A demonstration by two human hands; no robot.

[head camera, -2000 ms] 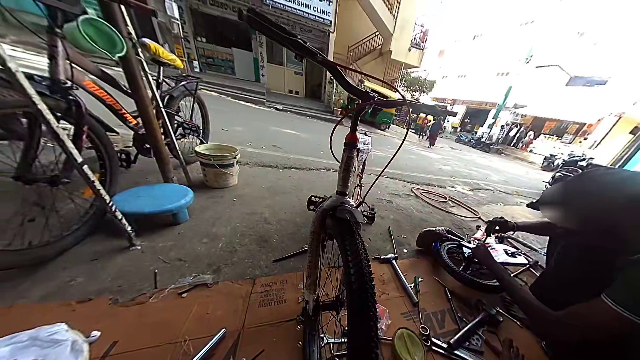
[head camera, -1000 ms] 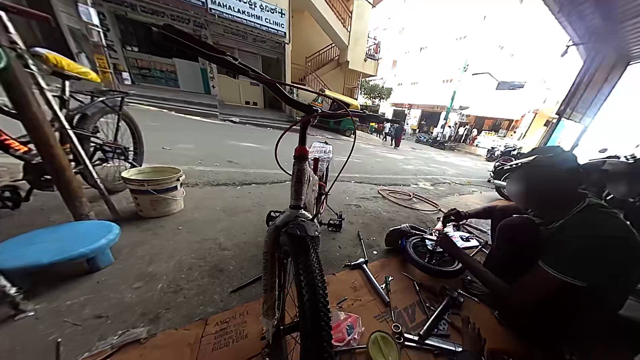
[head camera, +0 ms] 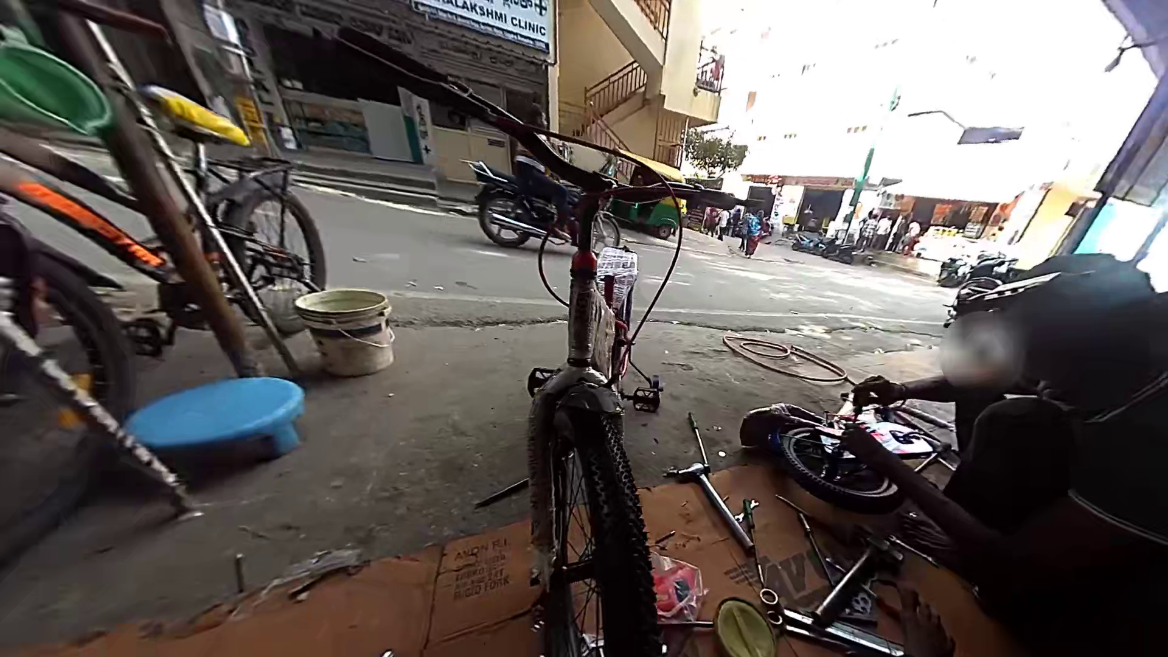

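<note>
Neither my left hand nor my right hand shows in the head view. Upright in front of me stands a bicycle, its front tyre (head camera: pixel 610 511) toward me and resting over the cardboard sheet (head camera: pixel 484 584). Its handlebar (head camera: pixel 584 178) spans the upper middle, with thin cables looping down from it. Wrapping covers the frame near the head tube (head camera: pixel 581 319). To the right of the wheel lie a hammer-like tool (head camera: pixel 721 506), several wrenches, a small plastic bag with red contents (head camera: pixel 675 589) and a round yellowish lid or dish (head camera: pixel 745 628).
A person (head camera: pixel 1049 411) crouches at the right, both hands on a small bicycle (head camera: pixel 844 465) lying down. A blue stool (head camera: pixel 219 412), a white bucket (head camera: pixel 347 333) and parked bicycles stand at the left. A coiled hose (head camera: pixel 785 358) lies by the road, where a motorcycle (head camera: pixel 538 212) passes.
A motorcycle with a rider has come into view on the road behind the handlebar. The view has swung right and then partly back left. The crouching person remains at the small bicycle.
</note>
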